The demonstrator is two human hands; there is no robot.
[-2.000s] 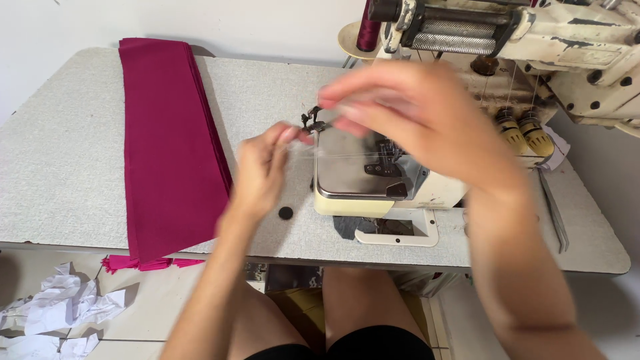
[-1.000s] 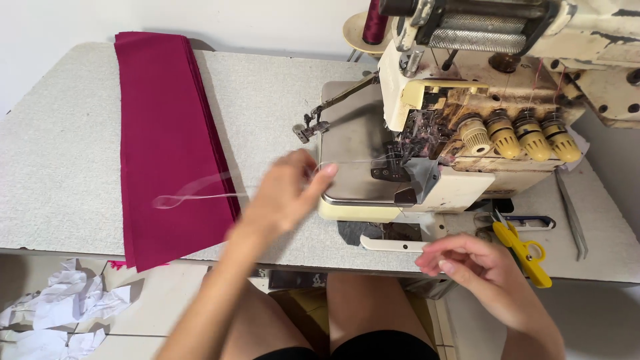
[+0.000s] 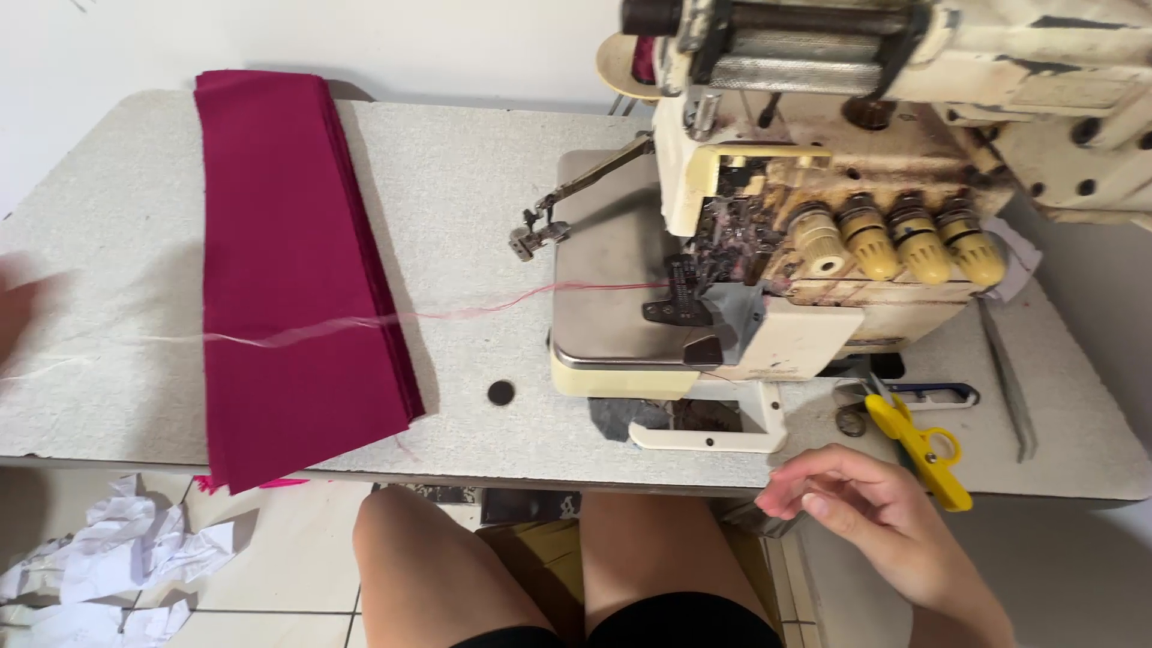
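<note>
An overlock sewing machine (image 3: 810, 234) stands with its side cover swung away and its looper area exposed. From its needle plate (image 3: 681, 301), pink and white threads (image 3: 486, 308) stretch left across the stack of magenta fabric pieces (image 3: 288, 270). At the left edge of the view, my left hand (image 3: 25, 306) is blurred and partly cut off, near the white thread ends; its grip cannot be made out. My right hand (image 3: 855, 508) hovers with loosely curled fingers at the table's front edge, holding nothing, close to yellow thread snips (image 3: 922, 454).
Tweezers (image 3: 1008, 382) and a blue-handled tool (image 3: 936, 395) lie right of the machine. A black disc (image 3: 500, 392) sits on the table (image 3: 477, 207). A hinged presser arm (image 3: 594, 175) reaches over the metal plate. Crumpled white scraps (image 3: 117, 549) are on the floor.
My left hand has moved far left from beside the machine, with the threads now stretched over the fabric. My right hand came down from the machine to the table's front edge.
</note>
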